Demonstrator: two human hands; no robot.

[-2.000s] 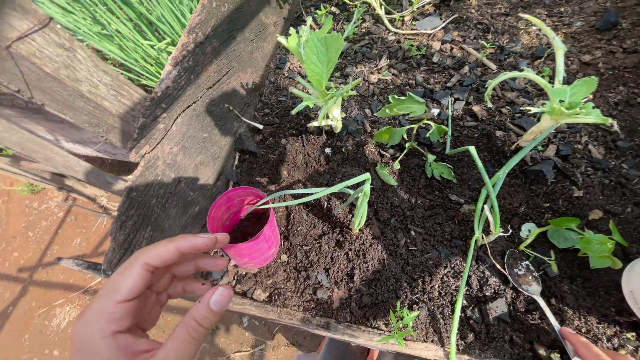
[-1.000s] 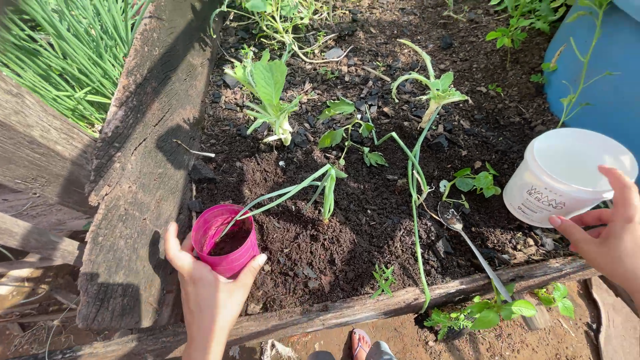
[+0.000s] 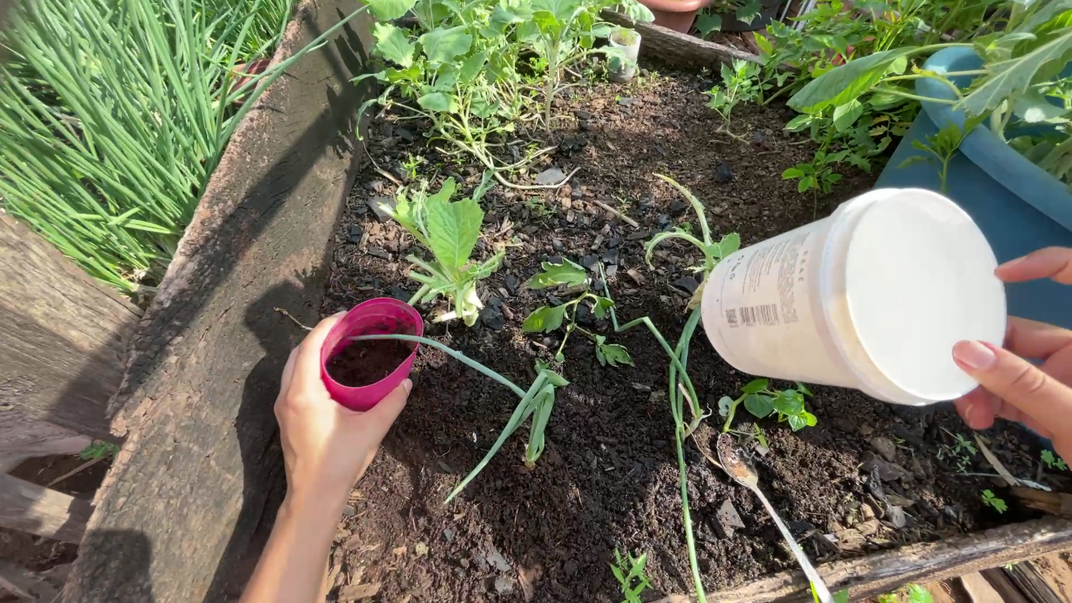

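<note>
My left hand (image 3: 322, 427) is wrapped around a pink plastic cup (image 3: 373, 394) with dark soil in it. A green onion (image 3: 473, 360) leans out over the cup's rim, its bent leaves hanging above the bed. On the right, my right hand (image 3: 1034, 368) grips a white plastic tub (image 3: 779, 310), tilted so that its flat white end faces my fingers and its printed side faces left; its contents cannot be seen. Below the tub, a metal spoon (image 3: 775, 511) lies with its bowl on the soil, beside a second long green onion (image 3: 680, 419).
Weathered wooden boards (image 3: 226, 251) edge the bed at left, and a wooden edge (image 3: 946, 557) runs along the lower right. Leafy seedlings (image 3: 452, 243) stand in the soil (image 3: 586, 494). A blue planter (image 3: 988, 167) is at right, dense green onions (image 3: 92, 126) at upper left.
My left hand, earlier open beside the cup, now holds it raised. The spoon, near my right hand's fingers at first, lies on the bed. The white tub has moved left over the bed and tipped.
</note>
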